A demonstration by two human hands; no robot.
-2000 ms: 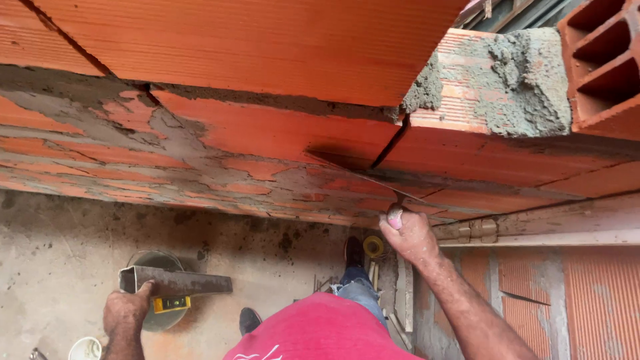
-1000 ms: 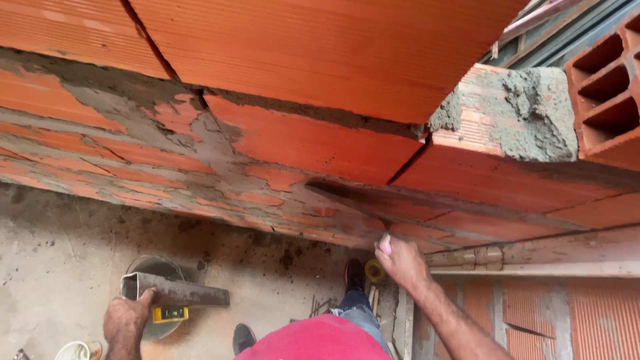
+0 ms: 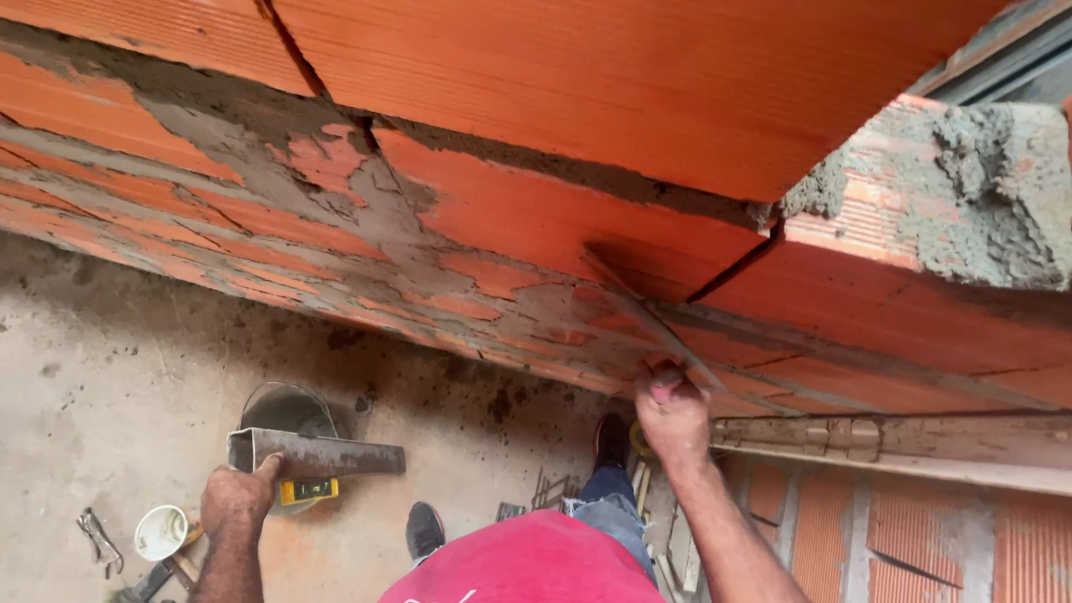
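Note:
My right hand [image 3: 677,410] grips the handle of a mason's trowel [image 3: 649,322], its blade edge-on against the face of the hollow clay brick wall [image 3: 536,218]. Smeared mortar [image 3: 385,201] covers several joints of that wall. At the lower left my left hand [image 3: 239,494] holds one end of a rectangular metal tube [image 3: 335,456], its hollow end facing left. Fresh mortar [image 3: 980,184] lies in a rough ridge on top of the lower brick course at the right, beside the end of the upper brick.
Below the tube stand a bucket [image 3: 289,406] and a yellow spirit level [image 3: 310,490]. A white pail [image 3: 162,533], pliers [image 3: 99,540] and a hammer [image 3: 151,579] are at lower left. A board [image 3: 963,452] runs along the wall at right. My shoes [image 3: 425,529] are on the floor.
The trowel blade has turned to a steeper slant against the wall. My left hand keeps hold of the metal tube. The view has shifted closer to the wall.

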